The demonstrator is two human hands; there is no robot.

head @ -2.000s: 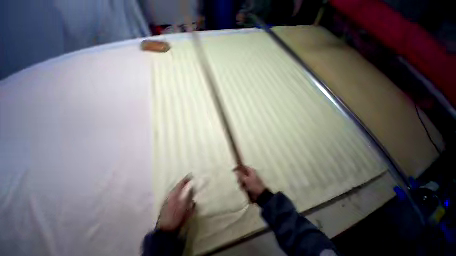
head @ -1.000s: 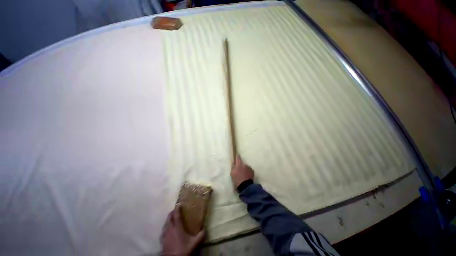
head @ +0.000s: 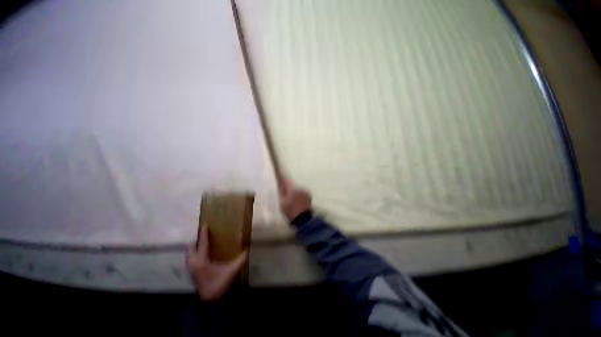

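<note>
My left hand [head: 216, 268] grips a brown taped cloth weight [head: 225, 224] at the near table edge, over the edge of the pinkish white fabric lay [head: 132, 99]. My right hand [head: 294, 199] holds the near end of a long thin wooden smoothing stick [head: 256, 93]. The stick points away across the table, along the line where the white lay meets the pale yellow ply [head: 408, 112]; its far end is cut off by the top of the picture. The yellow ply is rippled.
A silver rail [head: 550, 95] crosses the table on the right, with a blue end piece [head: 573, 245]. Beyond it is bare brown tabletop [head: 567, 46]. The pale near table edge [head: 408, 254] runs below the dark fabric edge. The area in front of the table is dark.
The view has shifted down and left. The cloth weight, in my left hand, has moved to the near edge. The stick has moved left from over the yellow ply to its border with the white.
</note>
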